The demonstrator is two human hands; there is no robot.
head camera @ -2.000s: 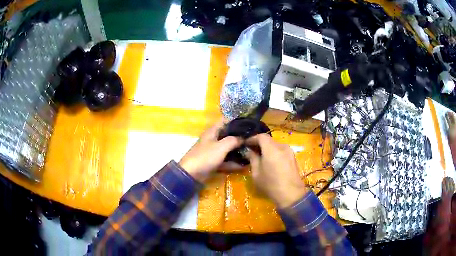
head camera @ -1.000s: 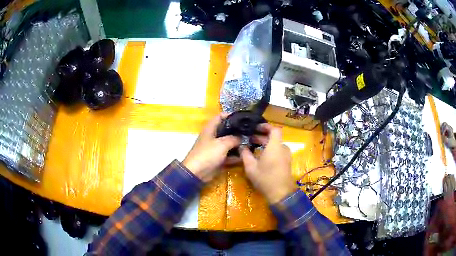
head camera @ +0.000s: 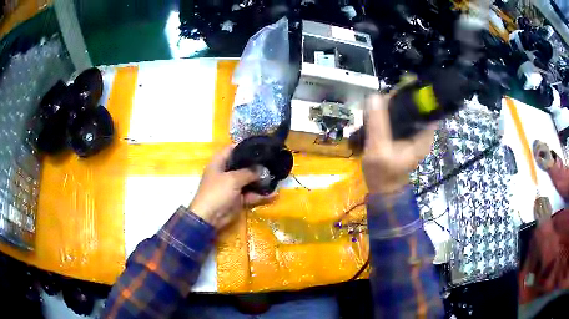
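My left hand (head camera: 226, 187) holds a glossy black round housing (head camera: 259, 157) above the taped board, with the thumb over a small silvery module (head camera: 264, 173) inside it. A thin dark lead trails from its right side. My right hand (head camera: 394, 146) is on the black electric screwdriver (head camera: 407, 111) with a yellow label, right of the screw feeder. The hand and screwdriver are blurred, and the driver tip is hard to make out beside the feeder (head camera: 330, 88).
A group of black housings (head camera: 90, 129) and a clear blister tray (head camera: 22, 137) lie at left. A bag of small hardware (head camera: 254, 103) touches the feeder. Loose wires and a right blister tray (head camera: 483, 205) lie at right. Another person's hand (head camera: 544, 156) is at the far right.
My right hand has left the housing and moved up and right onto the screwdriver. My left hand keeps the housing. The whole view has shifted, so the bench things appear further left.
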